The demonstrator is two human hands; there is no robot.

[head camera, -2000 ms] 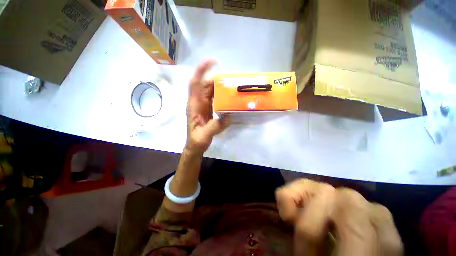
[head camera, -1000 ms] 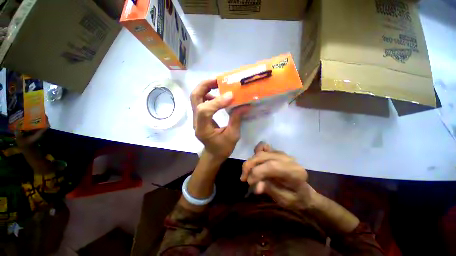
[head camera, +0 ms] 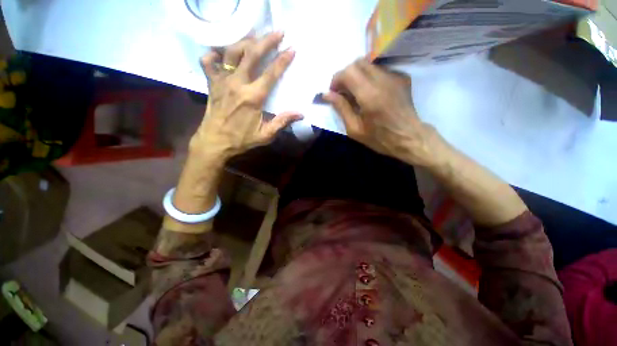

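My left hand [head camera: 247,94] rests at the table's front edge with its fingers spread and apart, just below the tape roll [head camera: 220,17], which lies flat and is cut by the top edge. My right hand [head camera: 379,108] pinches a small dark blade [head camera: 319,99] between thumb and fingers over the table edge. A whitish, see-through piece [head camera: 303,130] hangs at the table edge between my hands; its outline is hard to see. The retail box [head camera: 473,30], orange with a printed grey-white side, lies behind my right hand, touched by neither palm.
A brown carton [head camera: 602,34] shows at the top right. An orange stool [head camera: 125,128] stands below the table at the left. Open brown cartons [head camera: 111,253] lie on the floor. A pink-red item [head camera: 592,294] is at the lower right.
The view has tilted down. My left hand has let go of the retail box and come to the table edge. The box now lies on the table farther right. My right hand has moved onto the table edge.
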